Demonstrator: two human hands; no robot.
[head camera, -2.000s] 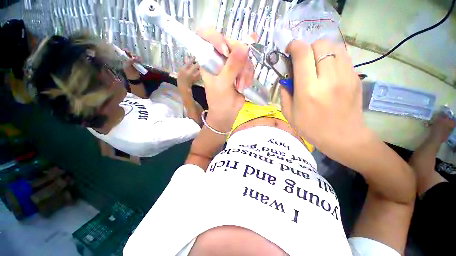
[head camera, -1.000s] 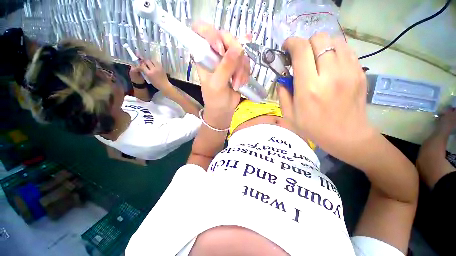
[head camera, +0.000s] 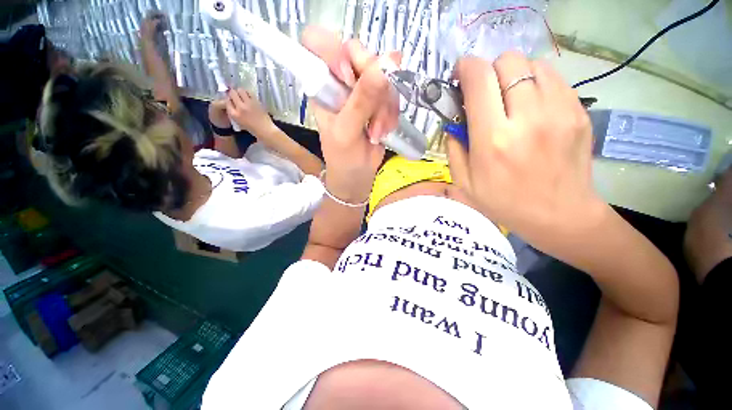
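Note:
My left hand (head camera: 353, 120) is closed around the grey body of a wand device (head camera: 277, 54). Its slim white neck points up and left and ends in a round head with a dark centre. The grey end sticks out below my fingers. My right hand (head camera: 526, 140), with a ring on one finger, holds pliers (head camera: 433, 94) with blue grips. The pliers' metal jaws point left and reach the fingertips of my left hand. What the jaws touch there is too small to tell.
Rows of wand units (head camera: 273, 84) lie on the bench behind. A crumpled clear bag (head camera: 506, 36) lies beyond my right hand. A black cable (head camera: 650, 44) and a plastic tray (head camera: 658, 140) are on the right table. A coworker (head camera: 241, 192) sits at left, another person's limb shows at far right.
My hands and the pliers have barely moved. The wand's head sits slightly further left. The left coworker's hands have shifted, and another arm now reaches over the units at upper left.

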